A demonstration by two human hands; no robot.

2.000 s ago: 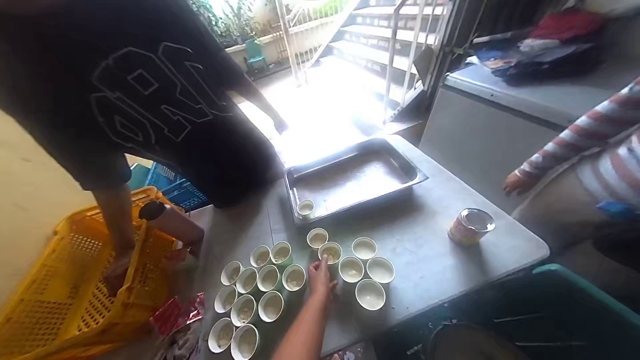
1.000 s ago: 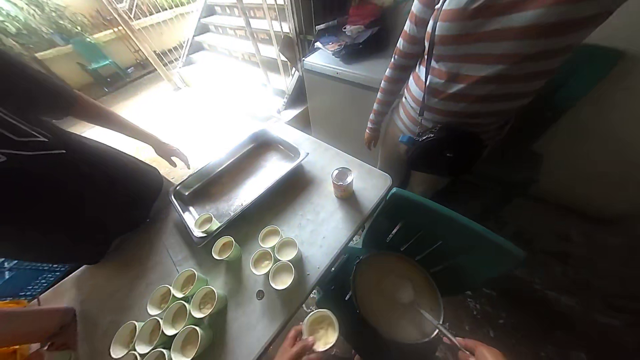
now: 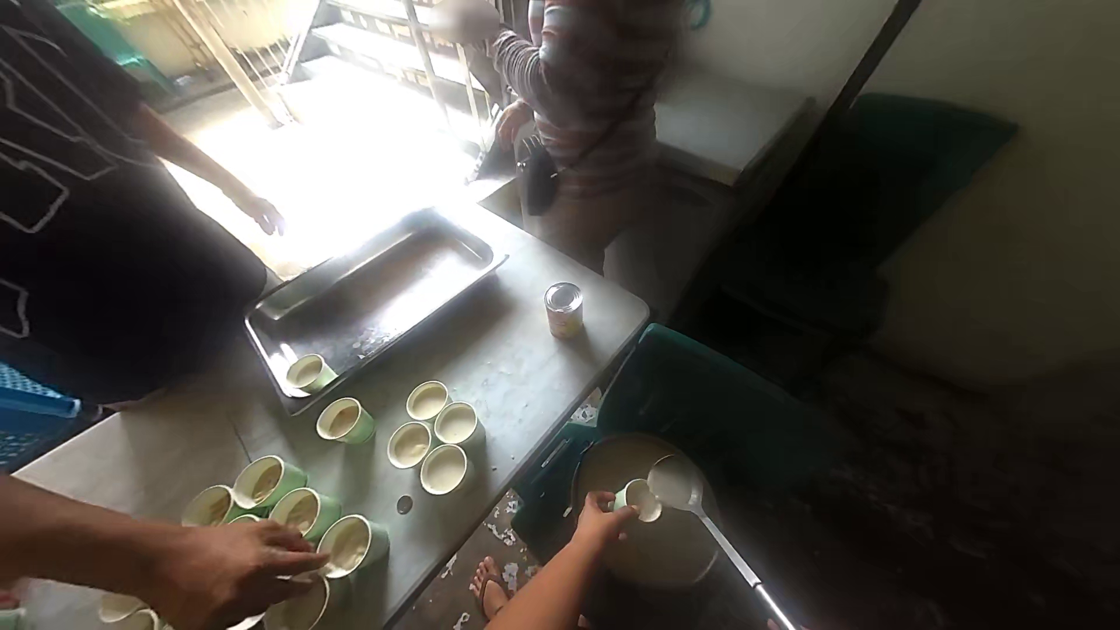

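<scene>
My left hand (image 3: pixel 604 521) holds a small green paper cup (image 3: pixel 639 500) over a large pot (image 3: pixel 604 455) of pale creamy liquid. At the cup's rim is the bowl of a metal ladle (image 3: pixel 675 482); my right hand (image 3: pixel 773 625) is barely visible at the bottom edge, at the end of the ladle's handle. Four paper cups (image 3: pixel 444 469) stand grouped on the table, with another cup (image 3: pixel 344 421) to their left. A further cup (image 3: pixel 310 374) sits tilted in the corner of a metal tray (image 3: pixel 376 354). Several more cups (image 3: pixel 350 547) stand at lower left.
Another person's hand (image 3: pixel 232 569) reaches over the lower left cups. A person in black stands at left, one in stripes across the table (image 3: pixel 516 350). A metal can (image 3: pixel 564 311) stands near the table corner. A green plastic chair (image 3: pixel 691 385) is by the pot.
My left hand has brought its cup over the pot, and the ladle has risen from the liquid to the cup. Another person's hand has moved over the lower left cups. The striped-sleeved person has turned.
</scene>
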